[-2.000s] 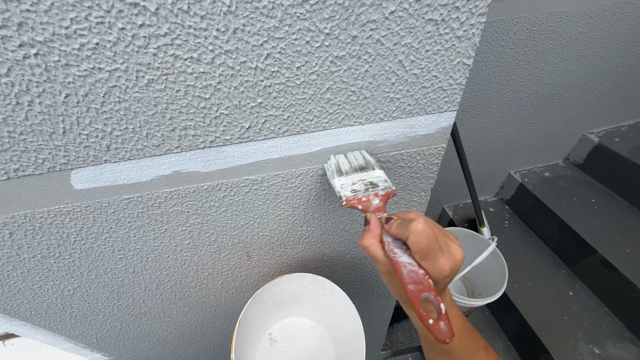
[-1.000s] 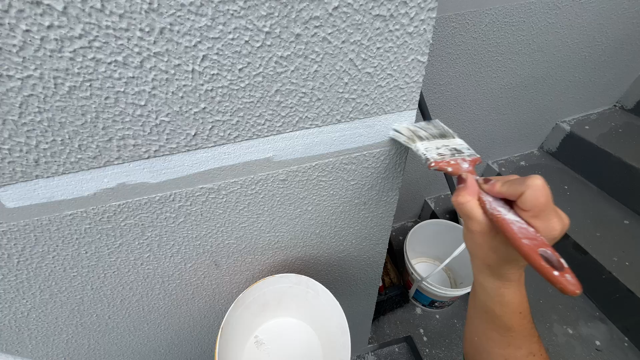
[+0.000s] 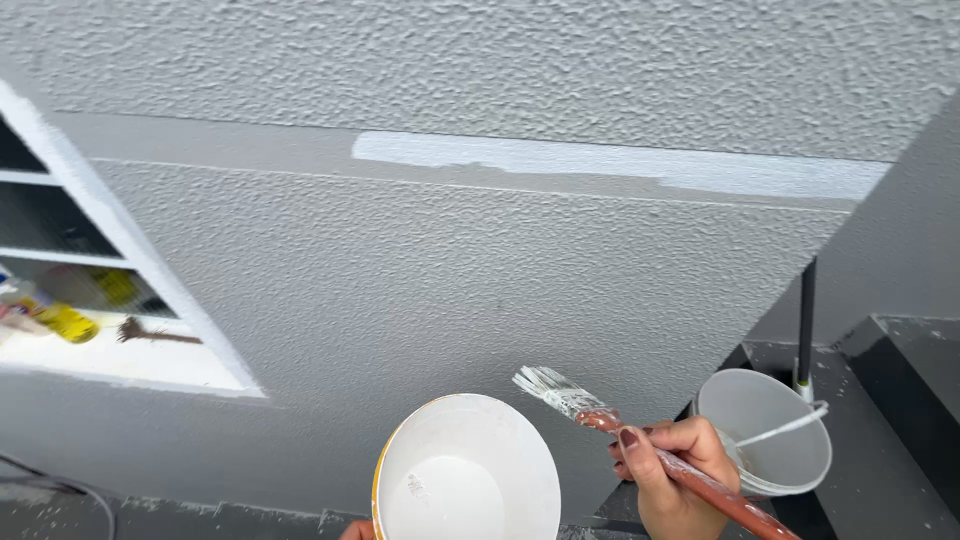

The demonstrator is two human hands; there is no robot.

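Observation:
My right hand [image 3: 679,472] grips a paintbrush [image 3: 600,420] by its red-brown, paint-spattered handle. The brush's white-coated bristles point up and left, beside the rim of a white tub [image 3: 469,420] with a yellowish outer edge. At the tub's lower left, fingers of my left hand [image 3: 358,531] show against its side; the rest of that hand is out of view. White paint lies in the bottom of the tub. A pale, wet-looking paint strip [image 3: 615,166] runs along the smooth grey band [image 3: 225,142] of the textured wall [image 3: 450,270], reaching the wall's right corner.
A white bucket [image 3: 765,427] with a white stick in it stands at the lower right, near a black pole [image 3: 807,322] and dark steps [image 3: 900,405]. At left, a white-framed window [image 3: 135,240] has a bottle of yellow liquid [image 3: 67,321] and a small brush [image 3: 157,334] on its sill.
The paintbrush has moved from the strip's right end at the wall corner down and left, beside the tub. The view has swung left, bringing in the window.

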